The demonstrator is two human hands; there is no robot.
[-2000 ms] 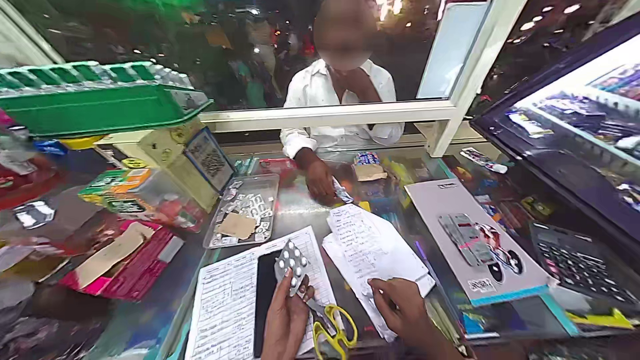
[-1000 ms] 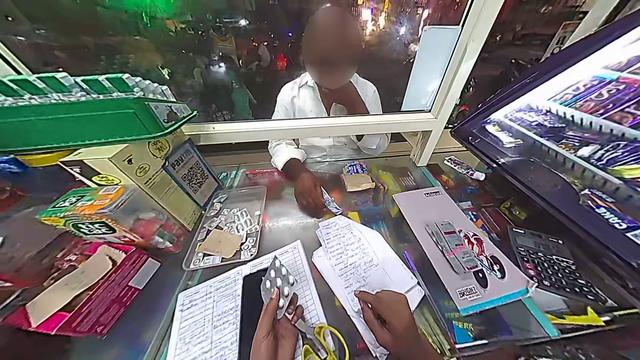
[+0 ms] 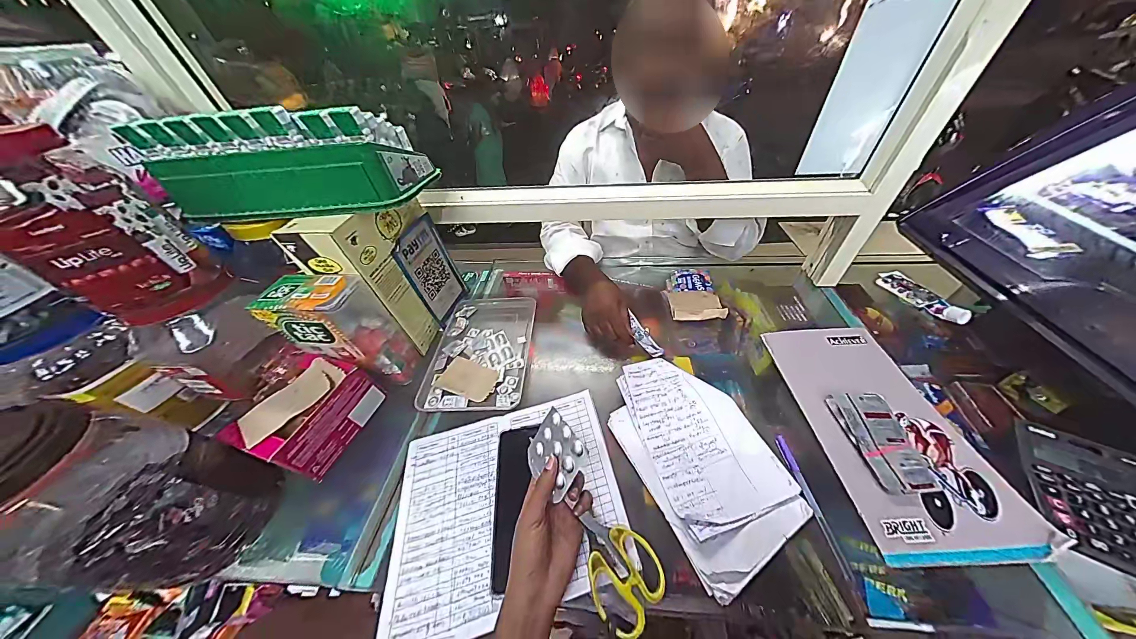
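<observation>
My left hand [image 3: 543, 537] grips a blister pack of round white tablets [image 3: 559, 448] above a ruled, handwritten sheet [image 3: 444, 506]. A dark smartphone [image 3: 510, 532] lies on that sheet, partly behind the hand. Close to its right are yellow-handled scissors [image 3: 628, 581]; whether the hand also touches them I cannot tell. Handwritten papers [image 3: 701, 453] lie stacked to the right, with a purple pen [image 3: 787, 457] beside them. My right hand is out of the frame. Across the counter, a person's hand [image 3: 608, 315] holds a small folded printed item [image 3: 645, 337] near the top of the papers.
A clear plastic tray [image 3: 528, 355] with small packets, a pink carton [image 3: 351, 430] and plastic jars [image 3: 98, 231] stand left. A notebook [image 3: 790, 373], a calculator [image 3: 1078, 488] and a tube [image 3: 923, 297] lie right. A window frame [image 3: 648, 200] crosses between me and the person in white.
My right hand, earlier at the lower edge of the handwritten papers, has left the view. My left hand still holds the blister pack. The view has swung somewhat to the left.
</observation>
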